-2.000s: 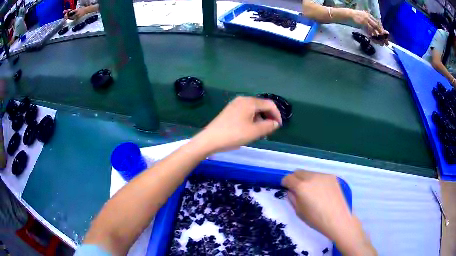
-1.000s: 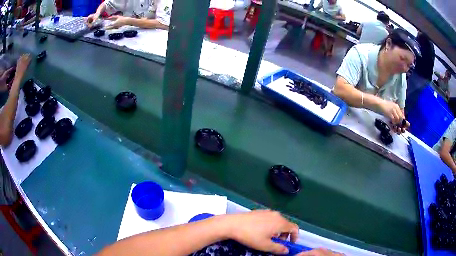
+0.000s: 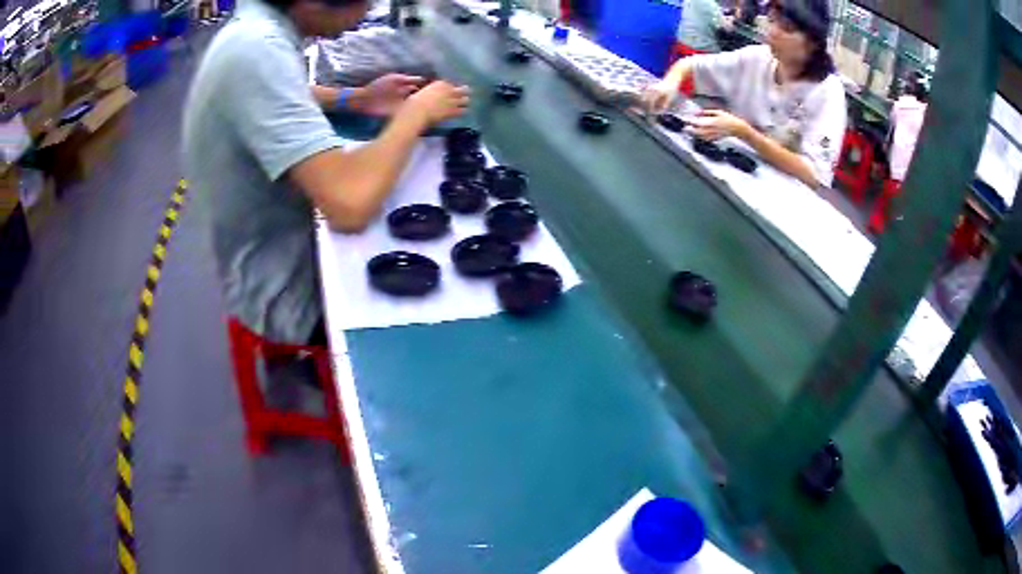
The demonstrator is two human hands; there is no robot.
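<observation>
Neither of my hands is in the picture. Nearest in front of me is a blue cup [image 3: 661, 536] on white paper [image 3: 594, 552] at the bottom edge. Several glossy black round housings [image 3: 529, 289] stand on a white sheet [image 3: 370, 314] farther along the bench. More black housings lie apart on the dark green conveyor belt [image 3: 628, 224], one of them at mid-belt [image 3: 693, 296] and one near the green post [image 3: 823, 469]. The near parts tray is out of view.
A seated person [image 3: 258, 168] works at the bench on the left, on a red stool [image 3: 280, 387]. Another person [image 3: 773, 101] works across the belt. A green post [image 3: 897, 258] rises at right. Part of a blue tray [image 3: 966, 395] shows at the right edge.
The view has swung left along the line. My hands and the near tray have left the picture. The blue cup now sits lower and farther right, and the neighbouring person has come into view.
</observation>
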